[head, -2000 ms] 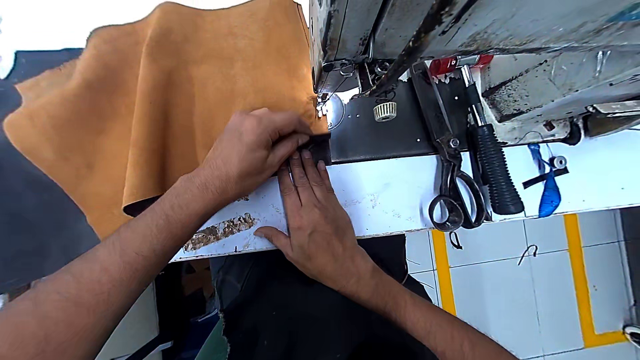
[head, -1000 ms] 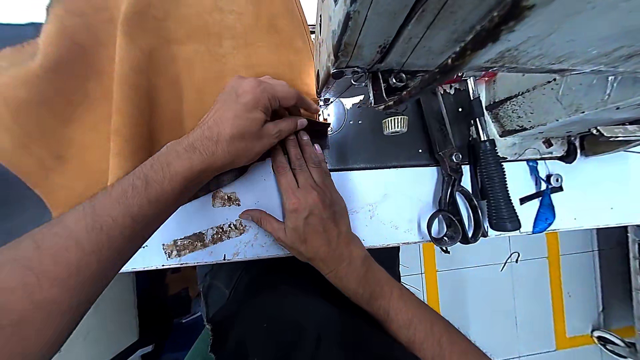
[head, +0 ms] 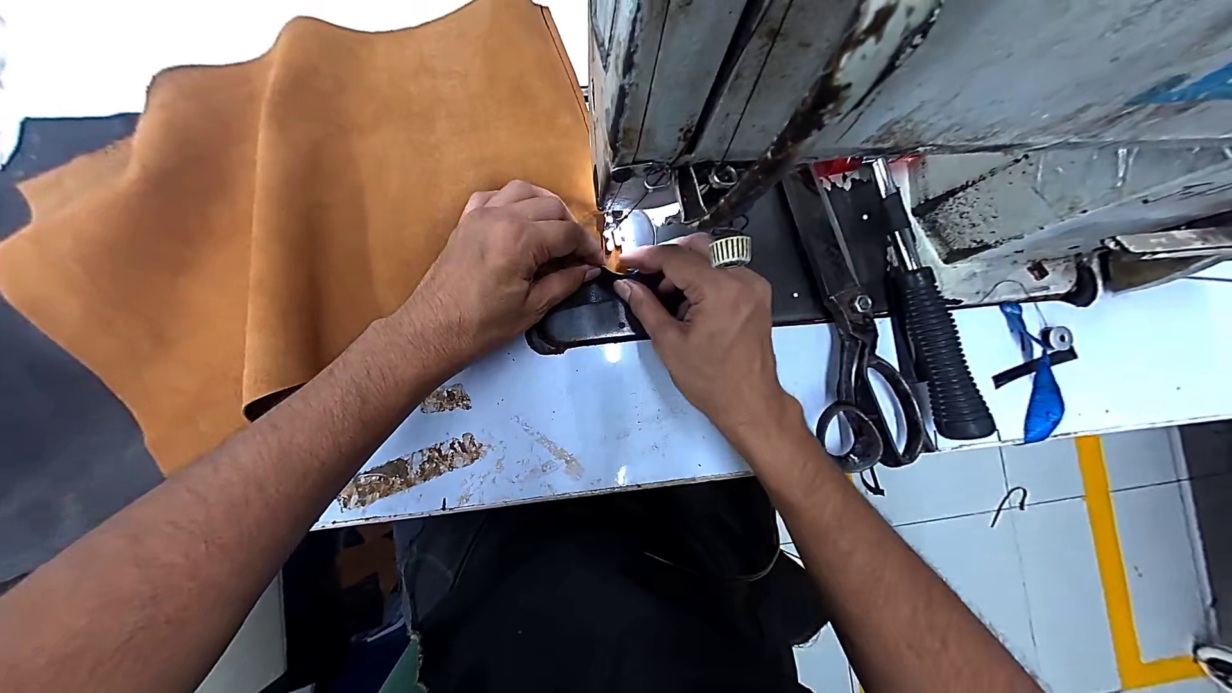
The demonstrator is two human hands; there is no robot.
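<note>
Tan leather [head: 385, 125] lies in a fold to the left of the sewing machine [head: 712, 87], its right edge running to the needle area [head: 611, 231]. My left hand [head: 520, 250] pinches the near corner of the leather just in front of the needle. From the right, my right hand [head: 707, 318] pinches the same small edge, thumb and forefinger close to my left fingertips. Beneath both hands is the machine's dark bed plate [head: 597, 322]. The exact grip between the fingertips is partly hidden.
Large black-handled scissors [head: 861, 385] and a tool with a ribbed black handle [head: 943, 356] lie right of my right hand. Beyond them are a blue scrap [head: 1044, 399] and a small bobbin [head: 1057, 337]. Dark leather [head: 67, 433] lies at the left. The white table [head: 577, 433] has worn patches.
My right hand has left its flat position on the work and come up on the right of the needle area, fingers now pinching. My left hand stays near the needle.
</note>
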